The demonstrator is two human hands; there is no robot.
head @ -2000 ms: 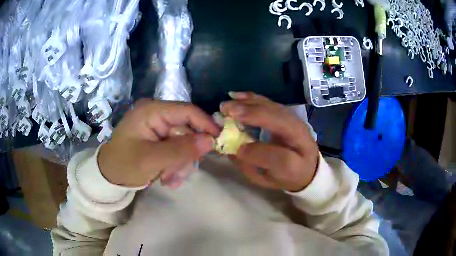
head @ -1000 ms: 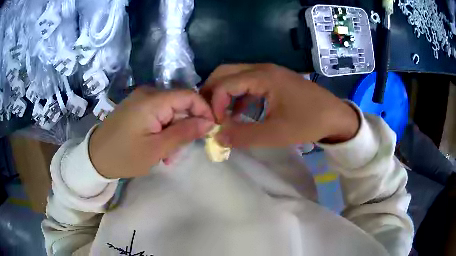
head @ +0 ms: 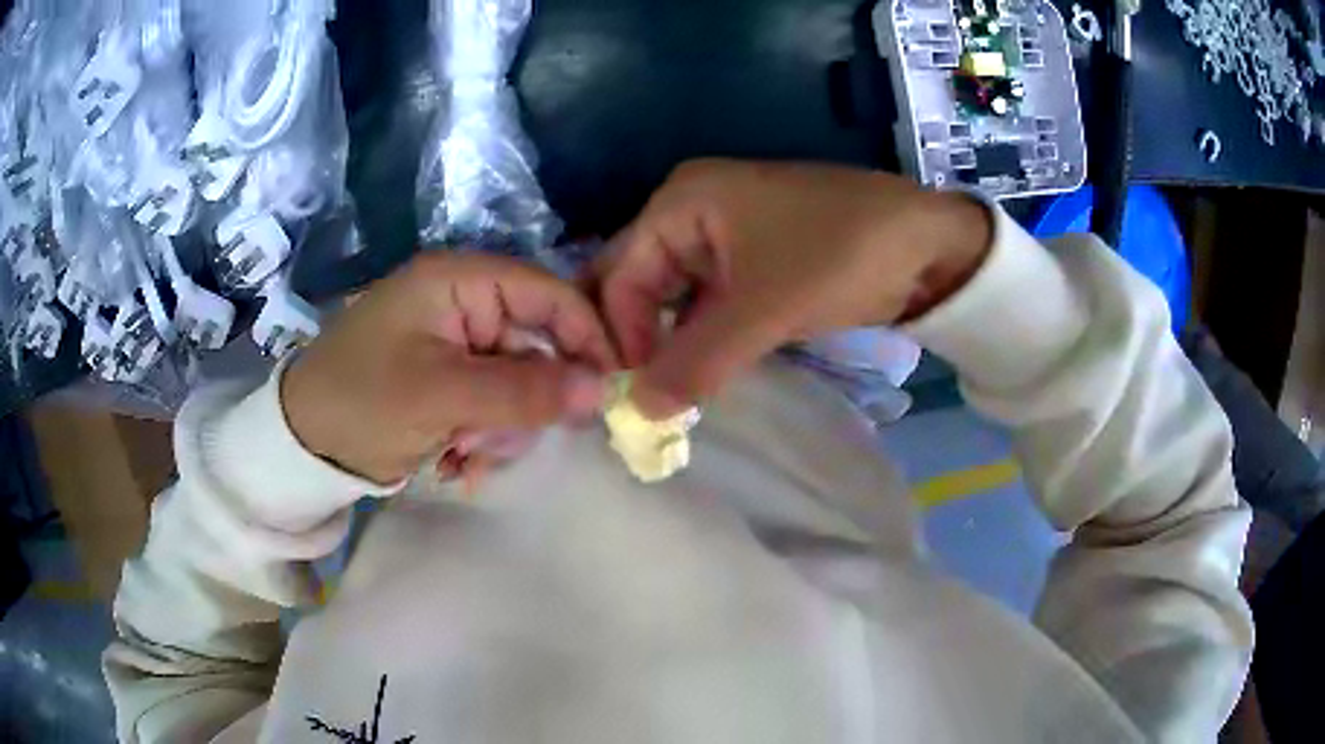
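A pale yellow lump (head: 650, 442), perhaps wrapped tape, hangs just below my fingertips in front of my chest. My left hand (head: 443, 364) pinches its upper end from the left with thumb and forefinger. My right hand (head: 778, 284) comes from the upper right, palm turned down, and pinches it at the same spot. The fingertips of both hands nearly touch and hide the top of the lump. Whether film or tape lies between them cannot be told.
Bagged white cords with plugs (head: 160, 204) heap at the left. A clear bag (head: 480, 131) lies beside them. A white housing with a circuit board (head: 991, 109) is at upper right, then a black hammer handle (head: 1110, 146), small white rings (head: 1250, 58) and a blue stool (head: 1155, 262).
My right hand has turned over and now reaches in from above. The yellow lump has moved down, from between the fingers to below them. The bench things have shifted up in view.
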